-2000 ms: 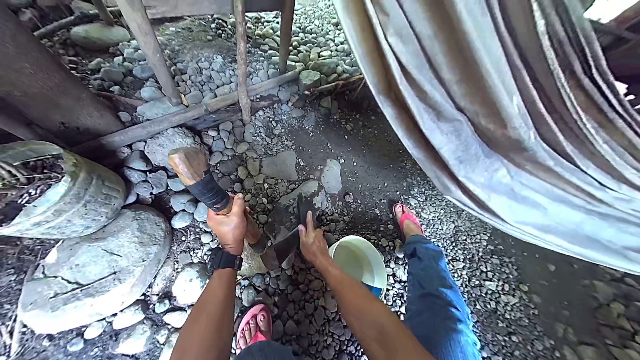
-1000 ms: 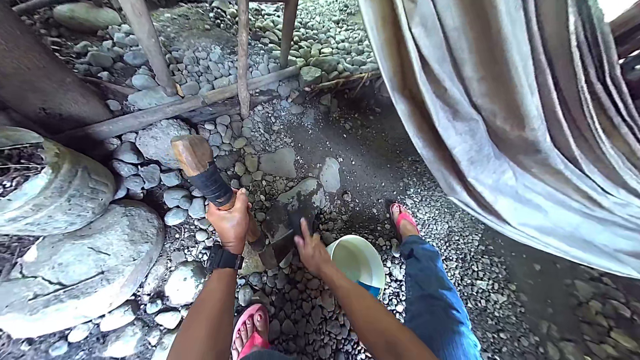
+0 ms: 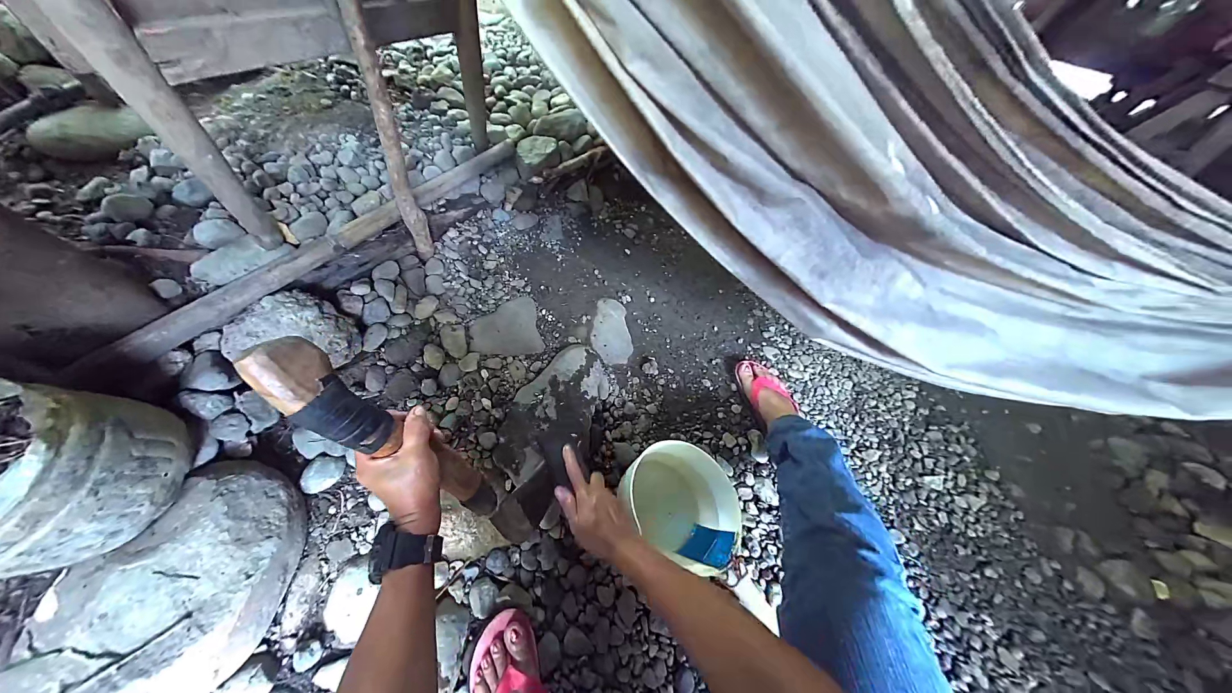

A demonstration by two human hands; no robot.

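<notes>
My left hand (image 3: 404, 472), with a dark watch on its wrist, grips a wooden-handled tool (image 3: 351, 414) wrapped in black tape. The thick wooden end points to the upper left, and a metal blade (image 3: 515, 515) is at the lower right. My right hand (image 3: 592, 510) is just right of the blade, its index finger extended against a dark, flat piece (image 3: 563, 443) over a wet grey stone (image 3: 539, 414). Whether the fingers grip this piece cannot be told. A pale bucket (image 3: 630, 481) with liquid and a blue piece (image 3: 707, 546) stands beside my right hand.
A large striped cloth (image 3: 866, 231) hangs at the upper right. Wooden poles and a ground beam (image 3: 289, 269) cross the upper left. Big round stones or concrete blocks (image 3: 192, 568) lie at the lower left. Pebbles surround my sandalled feet (image 3: 765, 390).
My left hand and the tool have moved down and to the left. My right hand has shifted slightly toward me, near the dark piece. The bucket stays in place.
</notes>
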